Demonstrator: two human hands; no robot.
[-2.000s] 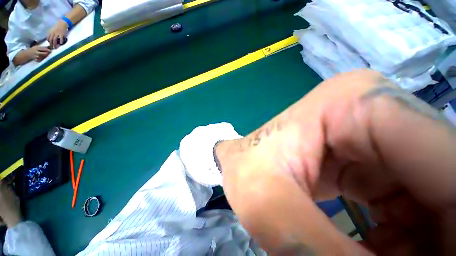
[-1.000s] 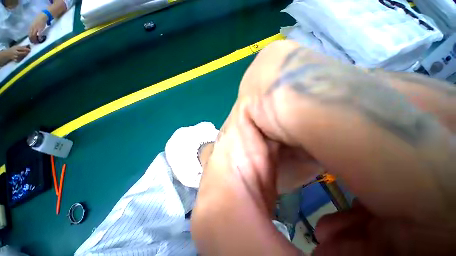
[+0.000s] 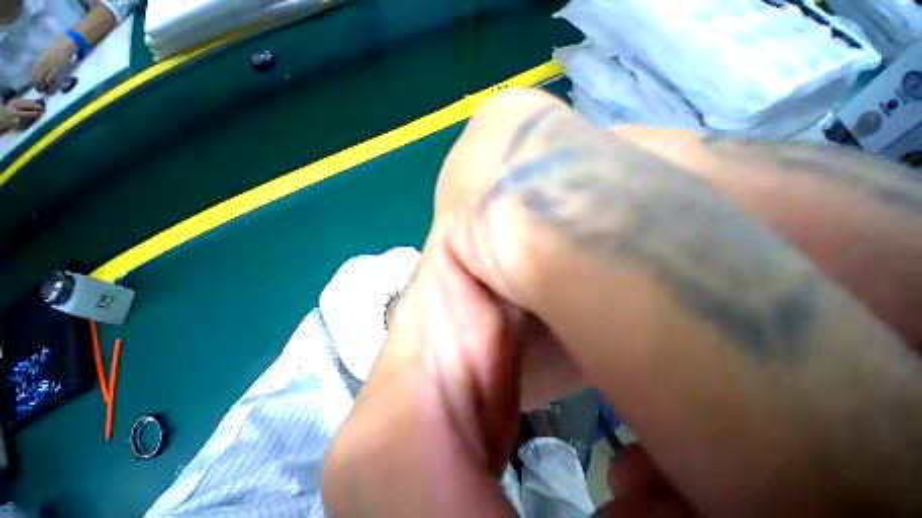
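Blurred bare skin with dark marks fills the centre and right, very close to the camera. My left sleeve's white cuff leads into it, so I take the large near part as my left hand (image 3: 566,243). Its fingertips and anything it holds are hidden. More skin shows behind at the right and at the bottom; I cannot tell whether it is my right hand. A dark, silvery ring part (image 3: 149,436) lies on the green surface (image 3: 233,293) at lower left, touched by no hand.
Orange sticks (image 3: 107,390), a white bottle (image 3: 99,298) and a black tray of blue parts (image 3: 66,349) are at left. Wrapped white trays (image 3: 728,66) stand at upper right, beside a white panel (image 3: 890,106). A small black part (image 3: 263,60) lies beyond the yellow strip. Another person's hands show upper left.
The view has shifted, so the table objects sit further left. The near skin has moved left across the picture and covers more of my left cuff. More of the white panel shows.
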